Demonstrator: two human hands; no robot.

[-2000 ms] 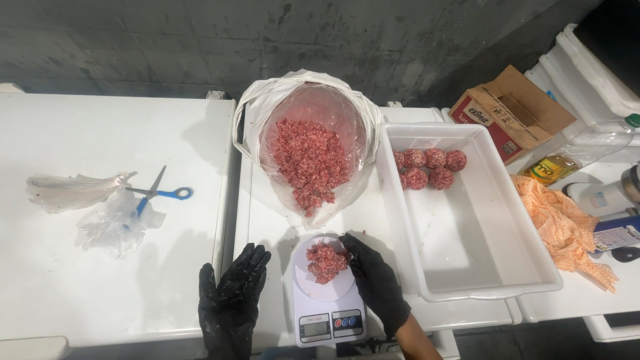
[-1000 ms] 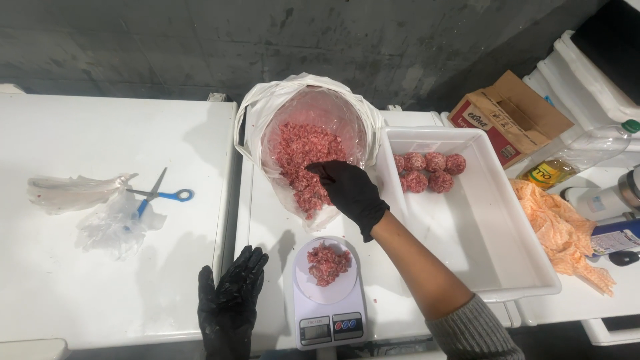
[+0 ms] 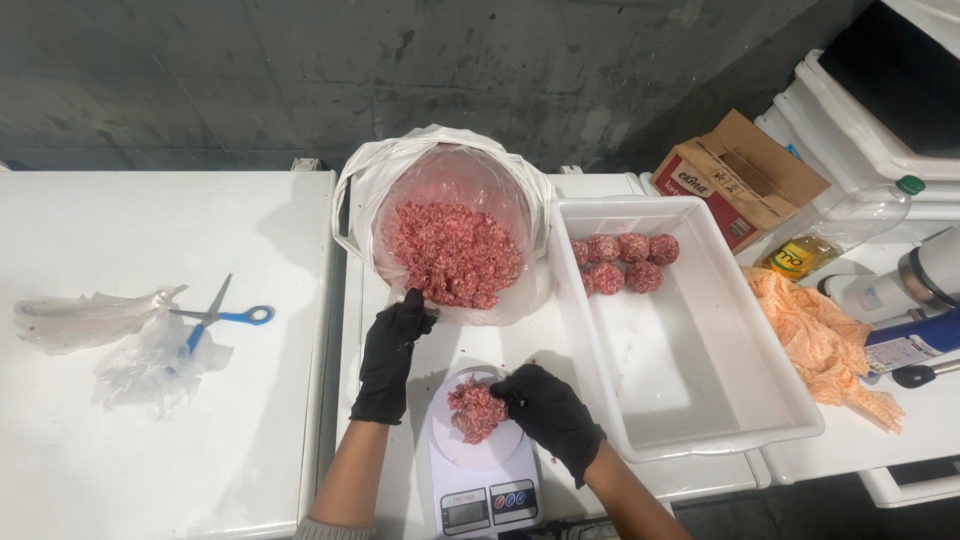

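Note:
My black-gloved left hand (image 3: 392, 356) grips the near left edge of a clear plastic liner bag (image 3: 517, 296) in a white bag-lined container. Ground meat (image 3: 459, 255) lies inside it. My right hand (image 3: 553, 420), gloved too, has its fingertips at the right side of a meat portion (image 3: 474, 410) on the round plate of a white kitchen scale (image 3: 484, 491); whether it pinches any meat is unclear. Several meatballs (image 3: 634, 247) sit in the back left corner of a white plastic tub (image 3: 757, 360), right of the bag.
Blue-handled scissors (image 3: 238, 316) lie open beside crumpled plastic (image 3: 154, 371) on the left table. At the right are a cardboard box (image 3: 739, 180), an oil bottle (image 3: 847, 217), an orange cloth (image 3: 814, 334) and a white cylindrical appliance (image 3: 892, 281). A dark wall stands behind.
My left hand has moved up and right from the left table to the bag's edge. My right hand went from the scale to the meat in the bag, then back to the scale.

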